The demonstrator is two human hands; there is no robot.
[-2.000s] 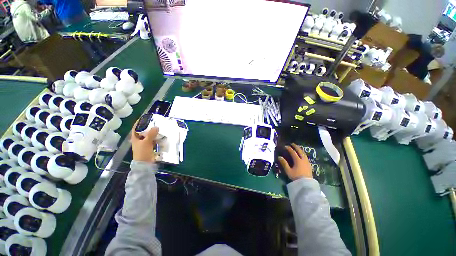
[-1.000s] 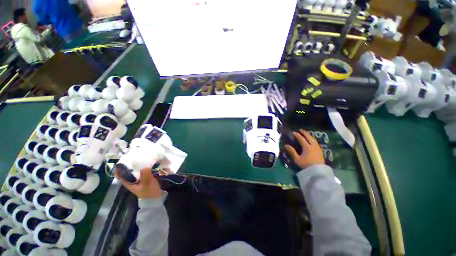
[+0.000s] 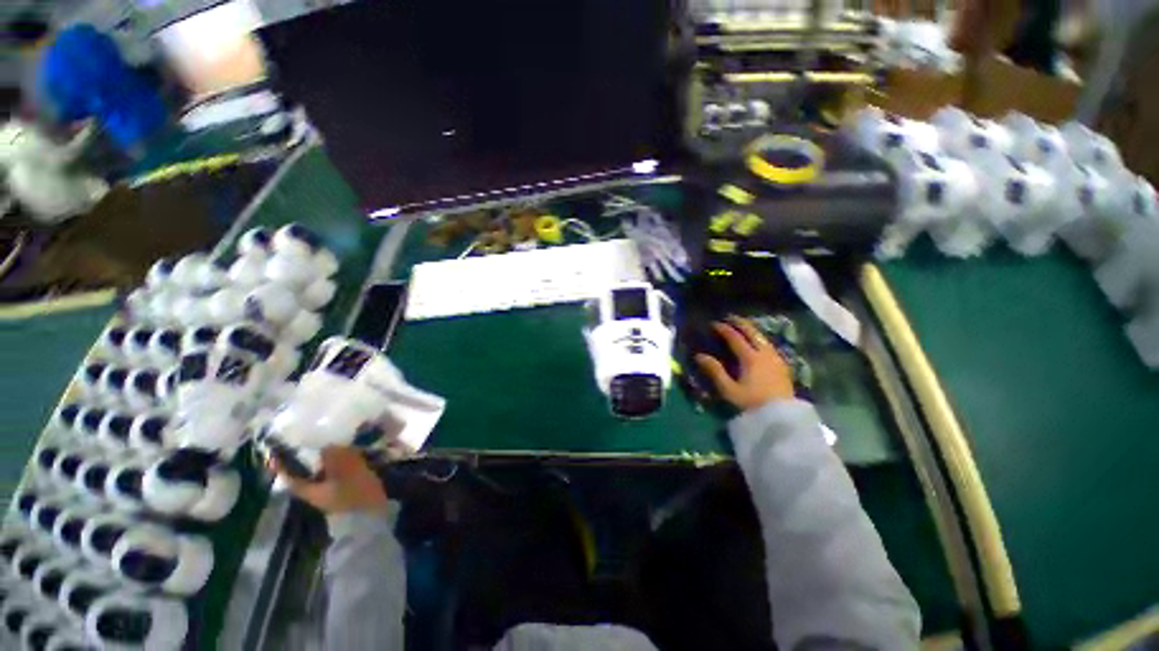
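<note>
My left hand [image 3: 333, 479] holds a white dual-lens dome camera [image 3: 341, 404] at the left front edge of the green bench, tilted, its square black panels toward the back and its flat base to the right. Another such camera [image 3: 632, 350] stands on the bench in the middle, untouched. My right hand [image 3: 747, 365] rests over a dark computer mouse, mostly hidden under the fingers. The large monitor [image 3: 470, 102] is dark. The frame is somewhat blurred.
White keyboard [image 3: 521, 277] lies below the monitor. A phone [image 3: 378, 315] is left of it. A black case [image 3: 807, 210] carries a yellow tape roll [image 3: 784, 159]. Rows of camera heads [image 3: 163, 556] fill the left bench; white cameras [image 3: 1017, 187] line the right. People are at far left.
The monitor has gone from bright white to dark. My left hand has brought the camera toward the front left and tilted it. My right hand stays at the mouse. The view has shifted.
</note>
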